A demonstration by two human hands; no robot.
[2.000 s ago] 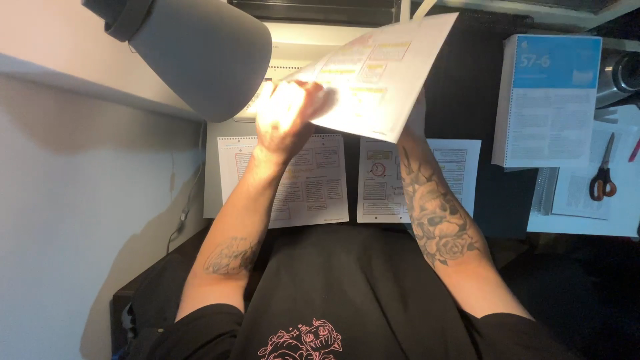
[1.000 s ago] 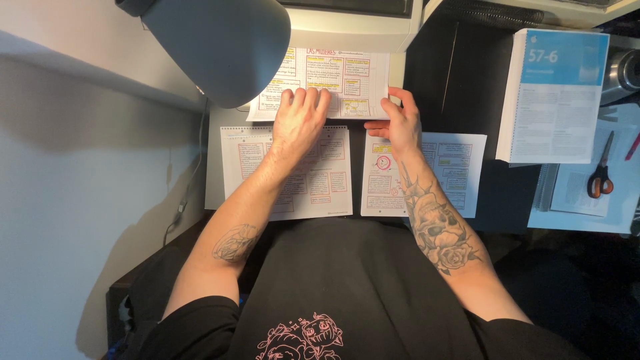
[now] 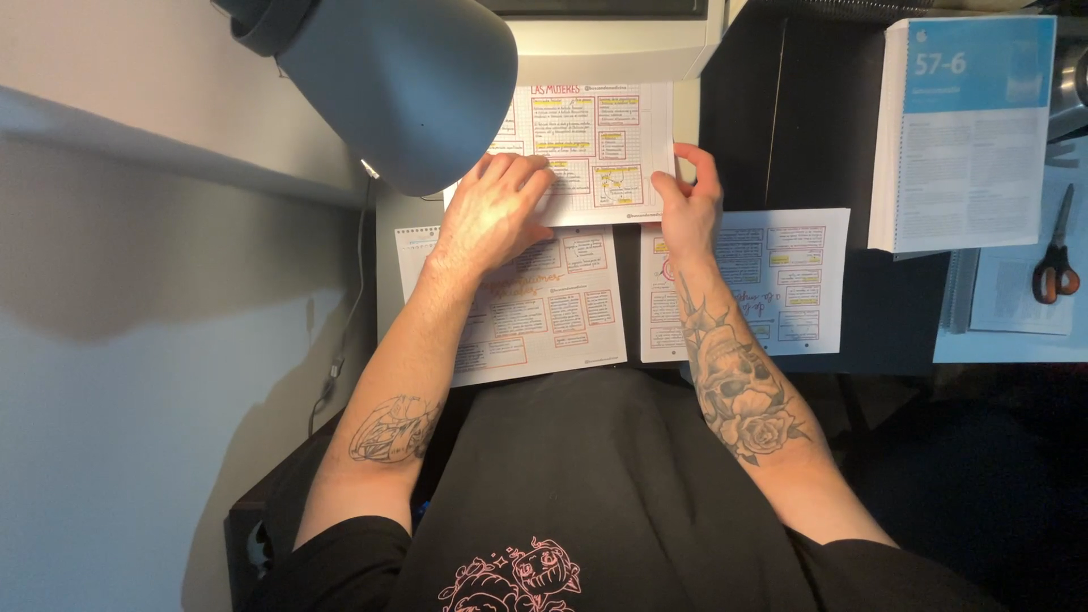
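Note:
A stack of paper sheets with boxed, highlighted handwriting (image 3: 629,187) lies at the far side of the desk, against a pale machine. My left hand (image 3: 497,204) rests spread on its near left part, fingers slightly curled. At the right edge, my right hand (image 3: 690,195) has the paper between thumb and fingers. Nearer my body lies a left pile of written sheets (image 3: 552,323) with punched holes along its top, partly under my left forearm. A right pile of written sheets (image 3: 782,280) sits beside it, partly behind my right wrist.
A grey desk lamp (image 3: 408,85) hangs over the upper left, near my left hand. The pale machine (image 3: 612,42), possibly a printer, stands behind the paper. At right are a thick spiral-bound book (image 3: 969,170), scissors (image 3: 1056,272) and a spiral notebook (image 3: 960,289). A cable (image 3: 336,365) runs along the wall.
The raised, tilted paper has come down flat at the far side of the desk. My left hand has moved from gripping its edge to resting on it.

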